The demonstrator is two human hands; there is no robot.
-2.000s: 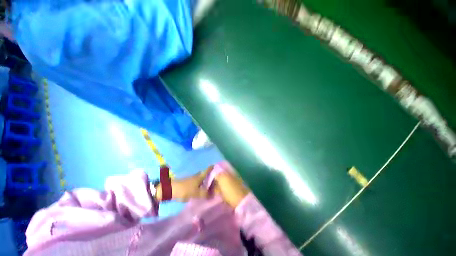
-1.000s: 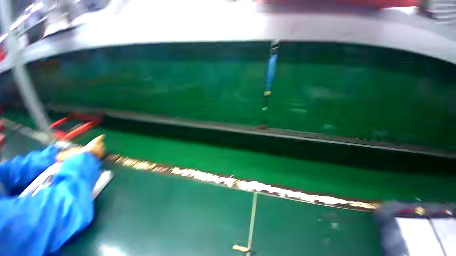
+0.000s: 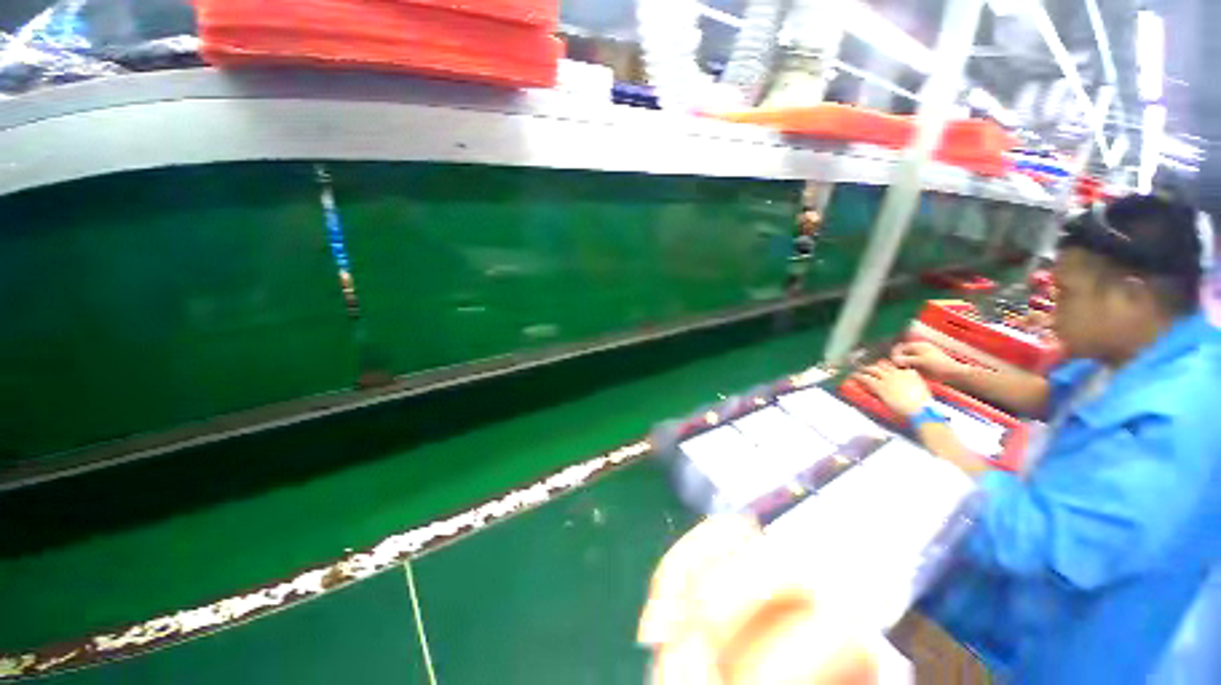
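Note:
A divided container with white rectangles sits at the right end of the dark-green bench, its near part overexposed. A bright, blurred pale-orange shape at the bottom edge looks like my right hand, judged by its position. It overlaps the near left side of the container in the picture. Its fingers cannot be made out, nor whether it touches or holds anything. My left hand is not in view.
A person in blue works at the right, both hands at a red tray. A worn metal edge parts the bench from the green conveyor. Red-orange stacked trays lie on the upper shelf. A pale pole stands behind the container.
The view has swung from the floor and bench to the right. The container has come further into view, and the bright hand shape has appeared. The blue-sleeved arms at the left are out of view.

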